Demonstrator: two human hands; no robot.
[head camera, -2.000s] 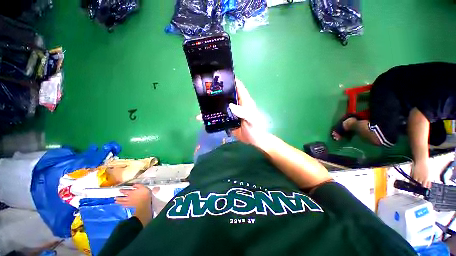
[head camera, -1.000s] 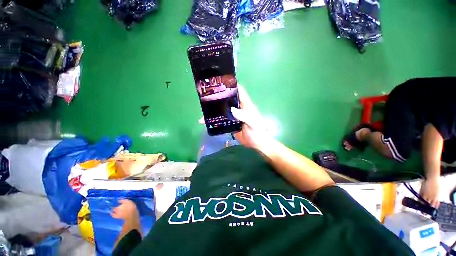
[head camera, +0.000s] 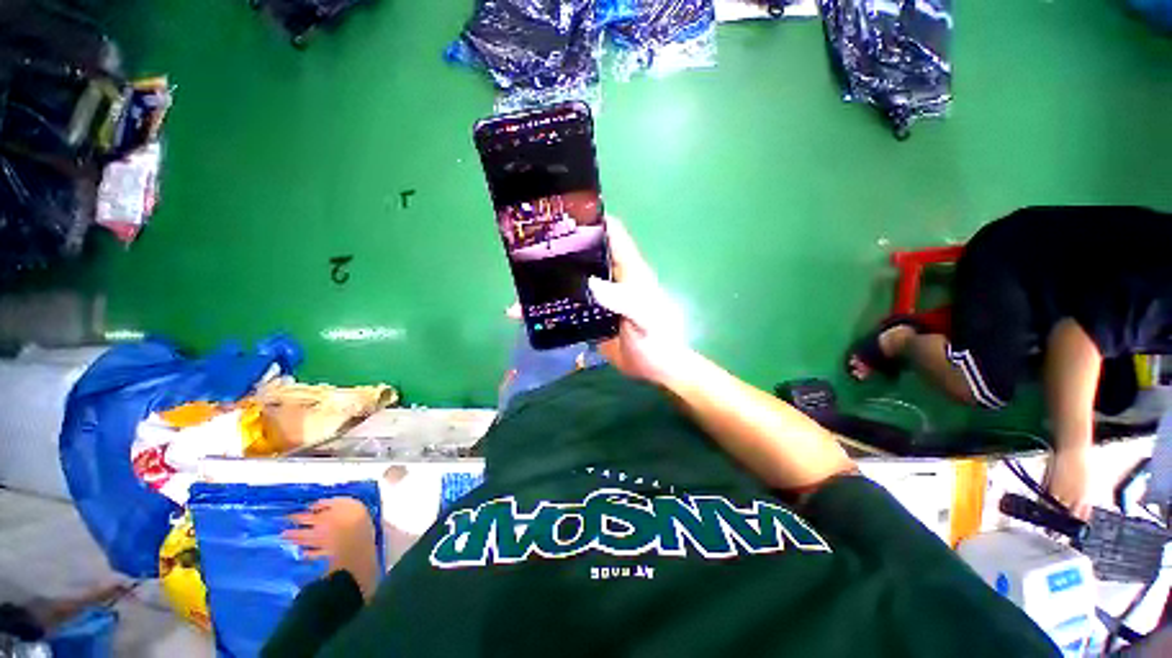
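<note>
My right hand (head camera: 639, 315) holds a black smartphone (head camera: 546, 225) upright in front of my chest, thumb over the lower right of its screen. The lit screen shows a dark page with a picture in the middle. My left hand (head camera: 337, 530) lies on a flat blue plastic bag (head camera: 244, 566) on the white table at the lower left. Its fingers are spread and grip nothing that I can see. Its palm side is hidden.
Crumpled blue plastic (head camera: 103, 450) and a yellow and red printed bag (head camera: 180, 572) lie at the left. Dark polybagged bundles (head camera: 533, 45) lie on the green floor. A seated person (head camera: 1067, 283) at the right has a hand near a keyboard (head camera: 1125, 546) and a white box-shaped device (head camera: 1028, 578).
My left hand has moved from the bag's upper edge down onto its surface. The picture on the phone screen has changed. My right hand still holds the phone; the view has shifted slightly.
</note>
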